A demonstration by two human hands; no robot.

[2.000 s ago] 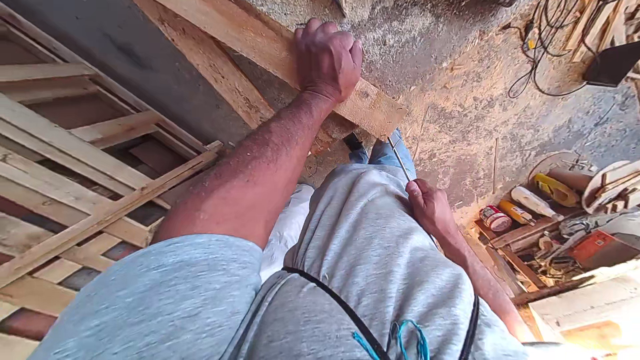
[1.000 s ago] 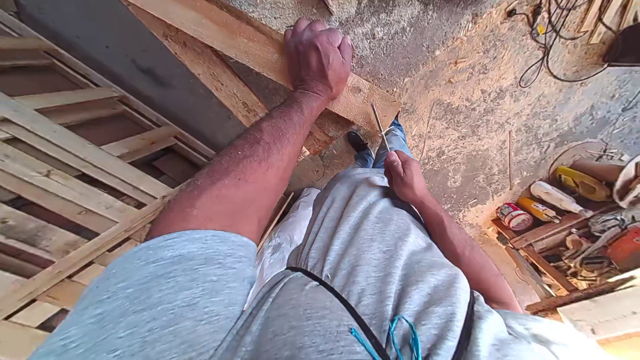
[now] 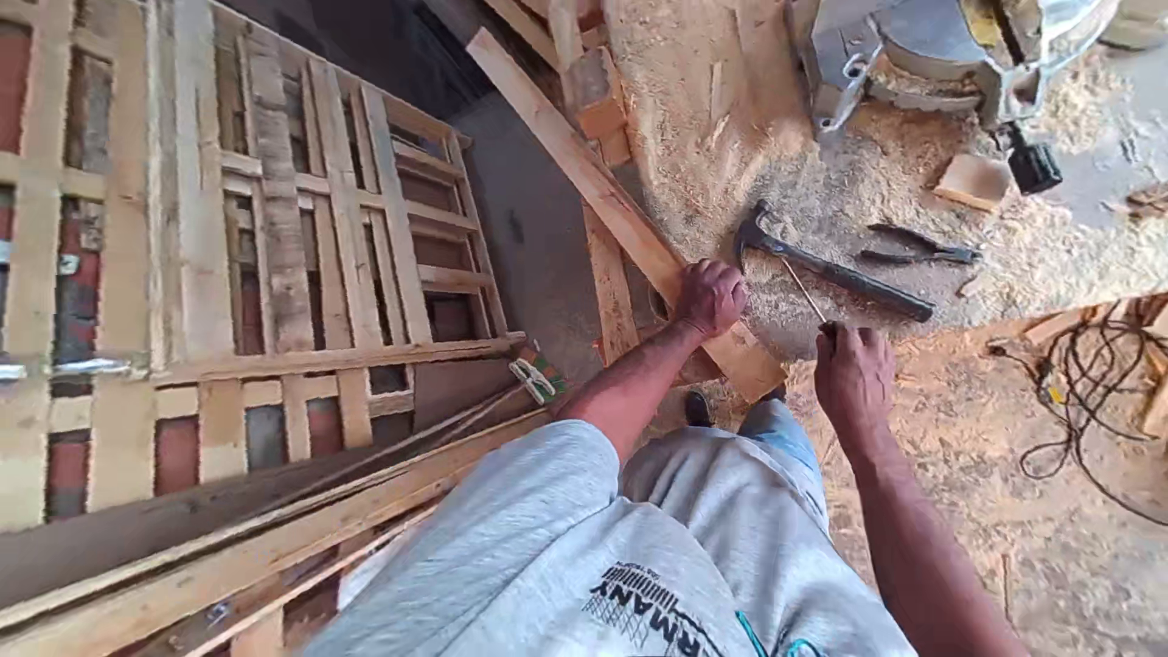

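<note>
My left hand grips a long wooden board near its lower end, the fingers curled over it. The board runs from the upper middle of the view down to my legs. My right hand is closed around the handle of a thin metal rod-like tool, whose shaft points up and left. The tool's far end lies close to a claw hammer, which rests on the sawdust-covered surface. Pliers lie to the right of the hammer. I cannot tell the rod tool's exact kind.
A miter saw's metal base stands at the upper right, with a small wood block below it. Wooden pallets fill the left side. A black cable lies coiled on the floor at the right. Another board lies under the held one.
The view has swung widely, bringing in the hammer, pliers and saw. My right hand has moved away from the board's end, still holding the rod tool. My left hand remains on the board.
</note>
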